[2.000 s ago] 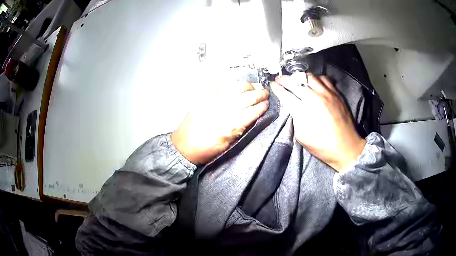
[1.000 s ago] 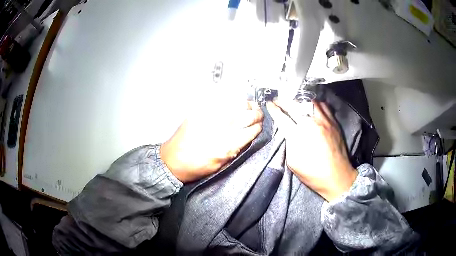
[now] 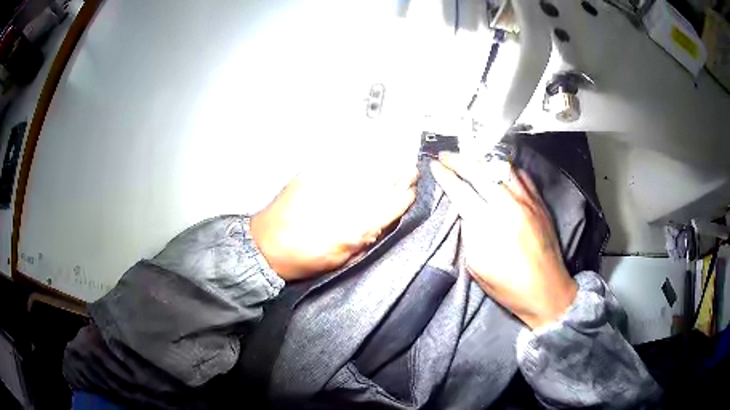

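A dark denim garment (image 3: 360,328), paler grey on its inside, runs from the lap up to the sewing machine's presser foot area, which is mostly lost in glare. My left hand (image 3: 336,212) holds the garment's left edge, its fingertips close to the needle area. My right hand (image 3: 512,240) lies on the cloth with its fingertips pressing it just right of the edge, beside the foot. A dark patch, perhaps a pocket, shows on the grey inside below the hands. Part of the garment lies right of my right hand, under the machine arm.
The white machine head (image 3: 624,104) with a round silver tension dial (image 3: 565,106) stands at upper right. The white tabletop (image 3: 128,152) has a wood-coloured edge strip (image 3: 36,136) at left. A dark phone-like object (image 3: 11,164) lies beyond it. Papers and small things stand at far right.
The head view has shifted, so the table and machine sit differently in the picture. Both hands stay on the garment near the needle; the cloth has moved little against them.
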